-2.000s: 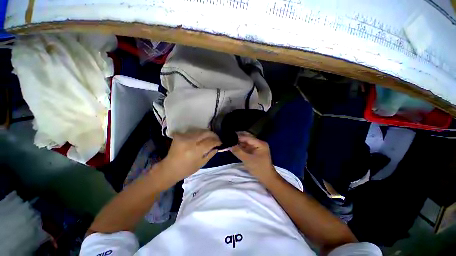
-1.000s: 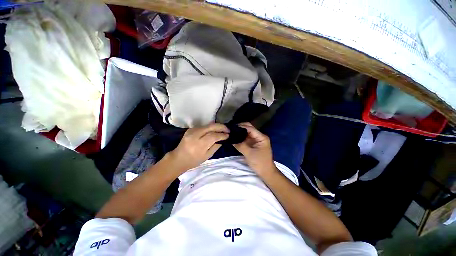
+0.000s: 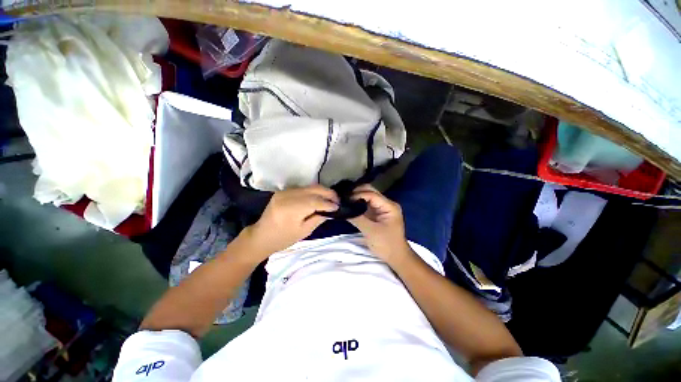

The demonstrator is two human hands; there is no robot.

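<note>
A small bunch of dark cloth (image 3: 347, 207) is held between my two hands just above my lap. My left hand (image 3: 295, 216) pinches its left side with the fingers bent. My right hand (image 3: 381, 218) pinches its right side with thumb and fingers. The fingertips partly hide the dark cloth. A beige garment part (image 3: 291, 153) with dark stripes lies bunched over my lap, just beyond the hands, and touches the dark cloth.
The table's wooden edge (image 3: 418, 54) crosses the top. Cream cloth (image 3: 86, 127) and a white board (image 3: 183, 145) stand at the left, with a plastic bag (image 3: 226, 46) behind. A red basket (image 3: 597, 179) with pale green contents is at the right.
The view has shifted a little. The dark cloth between my hands is bunched smaller and lower than before, and both hands still hold it.
</note>
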